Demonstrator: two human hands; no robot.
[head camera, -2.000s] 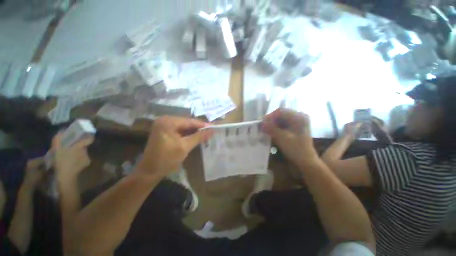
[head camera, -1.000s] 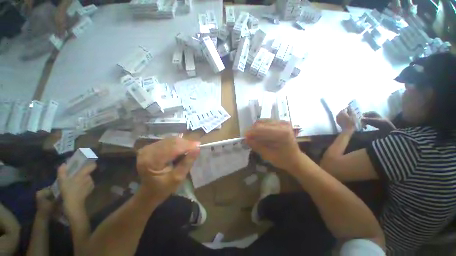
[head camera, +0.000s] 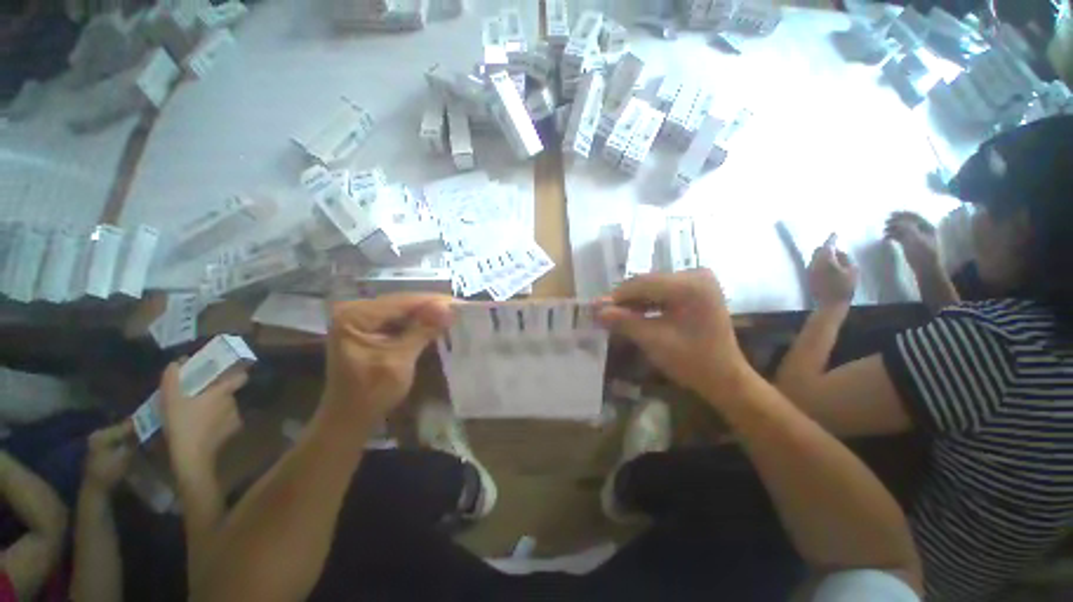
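Observation:
A white printed sheet (head camera: 526, 370) with a row of short black bars near its top edge hangs above my lap, at the table's front edge. My left hand (head camera: 382, 347) pinches its top left corner between thumb and fingers. My right hand (head camera: 671, 323) pinches its top right corner. The sheet is spread nearly flat between both hands. More sheets with black bars (head camera: 500, 265) overlap on the table just beyond it.
Small white cartons (head camera: 344, 220) lie piled at the left, with more cartons (head camera: 514, 115) at the table's middle. A person in a striped shirt (head camera: 988, 400) sits at the right. Another person's hand (head camera: 202, 412) holds a carton at the left. A wooden strip (head camera: 551, 223) divides the white table covering.
The sheet hangs more open and squarely, with more of its face and bars showing than one second ago. The right neighbour's hands have moved apart.

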